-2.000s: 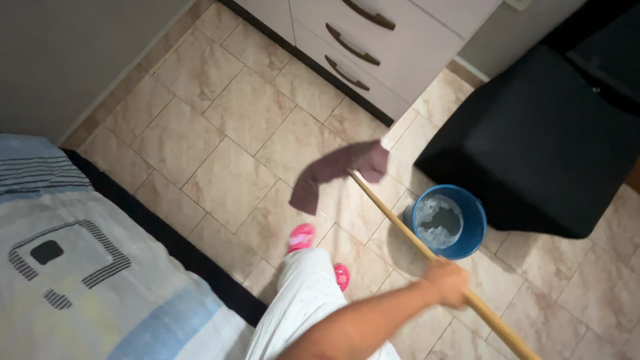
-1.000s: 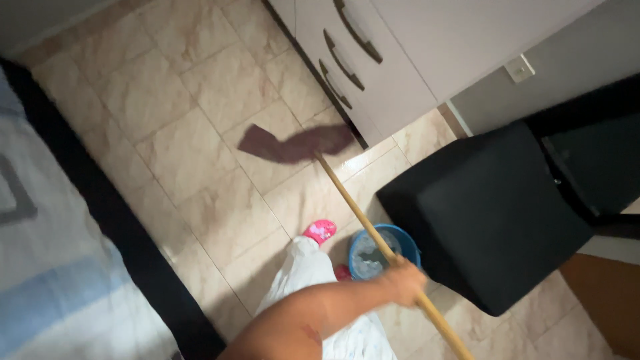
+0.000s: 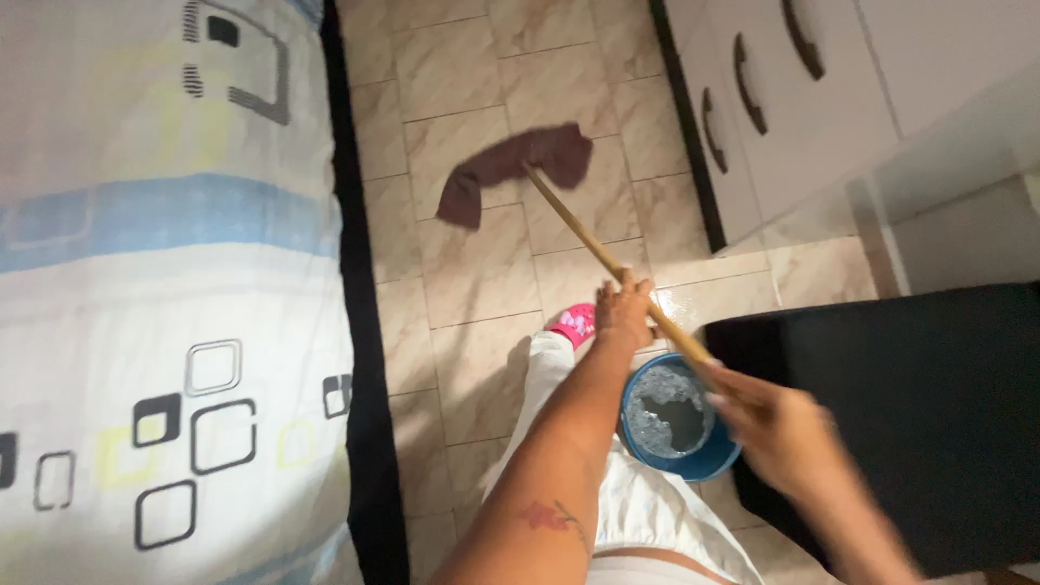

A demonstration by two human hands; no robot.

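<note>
A dark purple cloth [image 3: 520,158] is draped over the far end of a wooden pole [image 3: 581,231] and lies spread on the tiled floor. Lower on the pole, my left hand [image 3: 626,313] is around the shaft, its fingers partly behind it. My right hand [image 3: 768,426], blurred, grips the pole nearer to me. Beneath the pole, between my hands, stands a blue bucket [image 3: 721,463] with foamy, greyish water in it. What holds the cloth to the pole's end is hidden.
A bed with a patterned sheet [image 3: 162,317] fills the left side. White drawers [image 3: 804,130] with dark handles stand at the upper right, a black covered piece of furniture [image 3: 894,414] at the lower right. My foot in a pink clog [image 3: 575,325] is beside the bucket.
The cloth has moved away from the drawers toward the bed. Both hands now show on the pole, where only one was visible before. The view has turned.
</note>
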